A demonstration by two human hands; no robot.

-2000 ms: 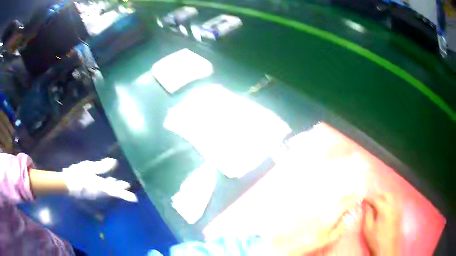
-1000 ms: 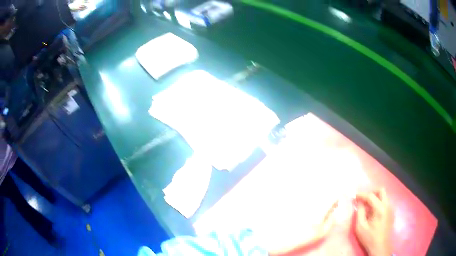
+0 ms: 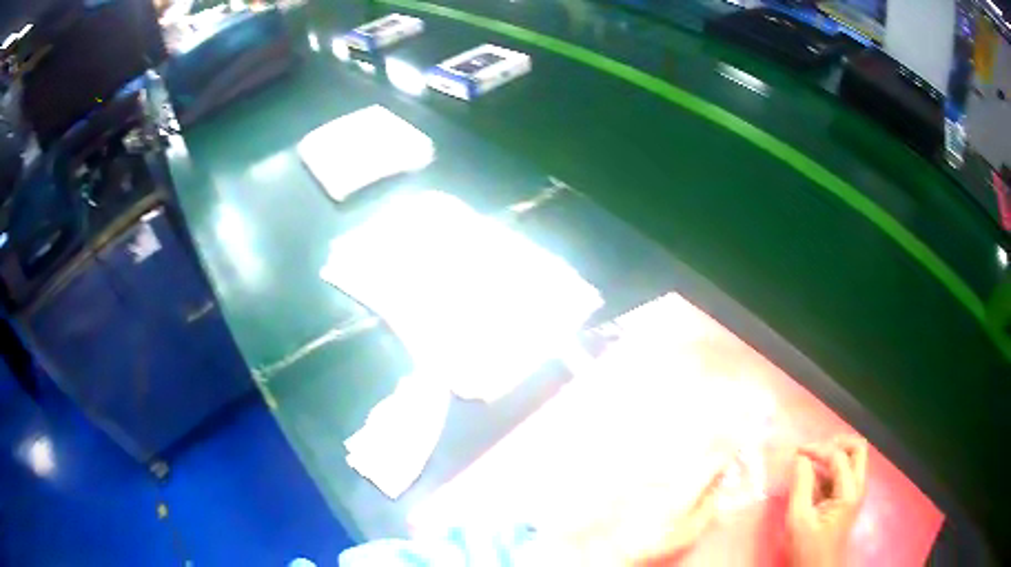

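Note:
The pink-red work mat (image 3: 887,487) lies in front of me, glaring white over its middle. My left hand (image 3: 676,515) is stretched over the mat, washed out by glare; its fingertips are near a faint shiny thing, perhaps clear film, that I cannot make out. My right hand (image 3: 829,482) is at the right of the mat, fingers curled; whether it holds anything is not clear. A large overexposed white stack of poly bags (image 3: 455,294) lies left of the mat.
A smaller white stack (image 3: 368,150) lies farther left, and a white piece (image 3: 401,437) lies near the bench edge. Two retail boxes (image 3: 482,71) sit on the dark green conveyor at the back, by the bright green rail (image 3: 765,138). A dark blue cabinet (image 3: 139,332) stands left.
The view has shifted. The person at the left is out of view now. My right hand is a little apart from the left, its fingers curled. The boxes at the back show more fully.

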